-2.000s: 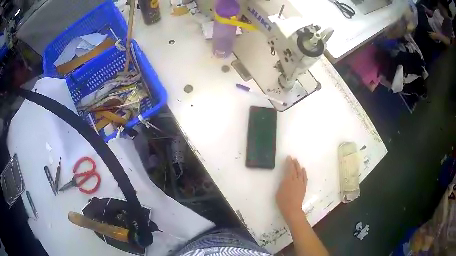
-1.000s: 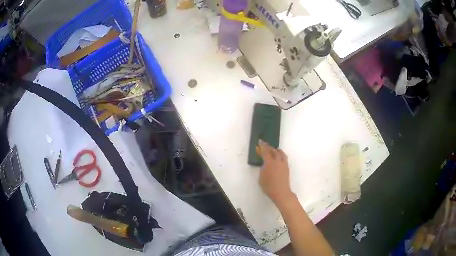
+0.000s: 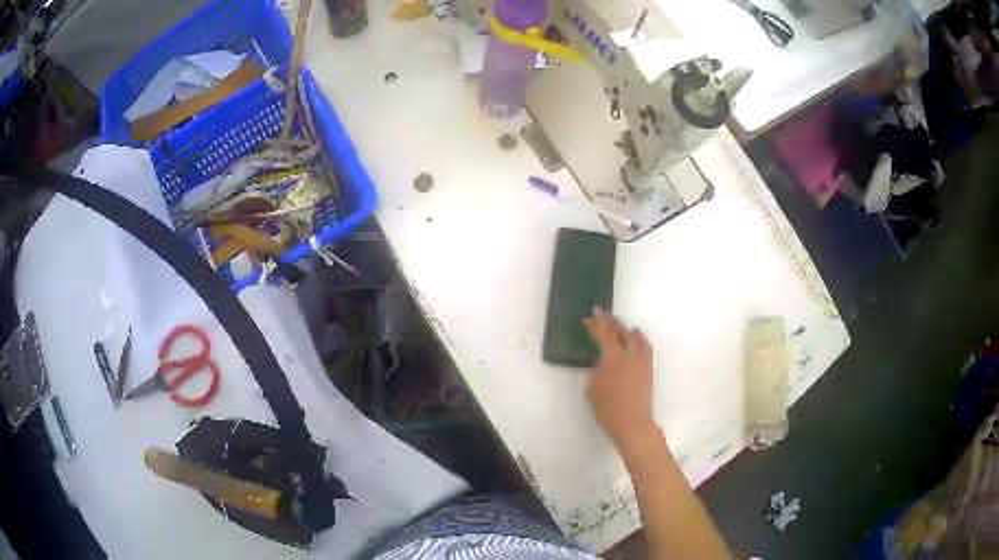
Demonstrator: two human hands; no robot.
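Observation:
The smartphone (image 3: 578, 290), a dark green flat slab, lies on the white sewing table (image 3: 471, 263). My right hand (image 3: 622, 372) reaches in from the lower right, palm down, with its fingertips at the phone's lower right edge. It is not closed around the phone; whether the fingertips press on it cannot be told. My left hand is not in view. A purple-capped pen (image 3: 544, 186) lies above the phone, by the machine's plate.
The cream sewing machine (image 3: 657, 104) and a purple bottle (image 3: 511, 60) stand at the back. A pale rolled bundle (image 3: 766, 377) lies at the right edge. At left are a blue basket (image 3: 356, 186), red-handled scissors (image 3: 188, 366) and a steam iron (image 3: 247, 481) with a thick hose.
My right hand first moved up and left from beside the phone onto its lower part, then back slightly right to its edge. The phone has barely shifted in view.

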